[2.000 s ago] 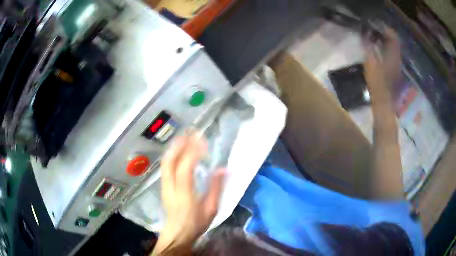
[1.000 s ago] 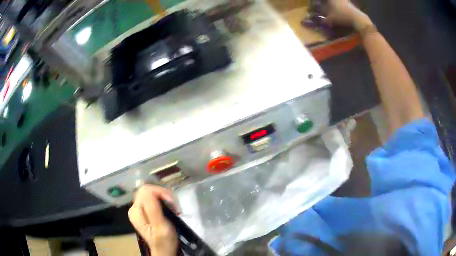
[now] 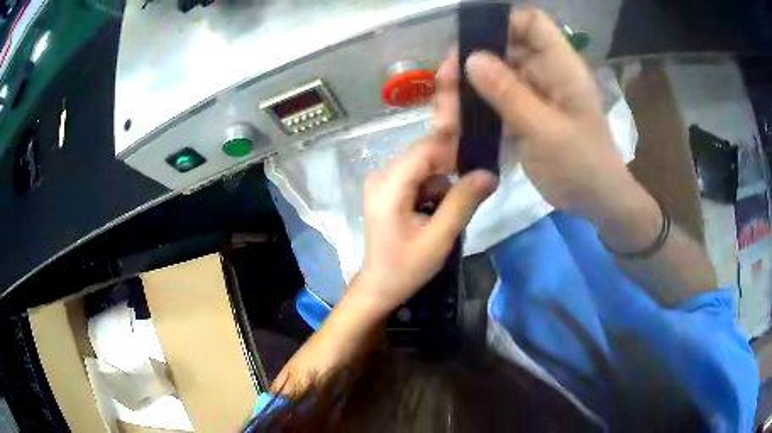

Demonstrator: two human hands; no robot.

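Observation:
A black plastic housing (image 3: 480, 110) stands roughly upright in front of the machine, its narrow side towards me. My left hand (image 3: 415, 220) grips its lower end, thumb on the near face. My right hand (image 3: 554, 118) grips its upper part, thumb pressed on the near face. A dark shape shows below my left hand; I cannot tell whether it is part of the housing. Any small part between the fingers is hidden.
The press (image 3: 279, 51) is just ahead, with a red button (image 3: 410, 87), a display (image 3: 302, 111) and a green button (image 3: 238, 141). A whitish plastic bag (image 3: 339, 182) lies below it. An open carton (image 3: 190, 313) is lower left; another carton (image 3: 664, 152) is at right.
The right hand has come from the orange tray at the back right to the housing. The left hand has lifted the housing, and both hands now hold it. The view has shifted down and left.

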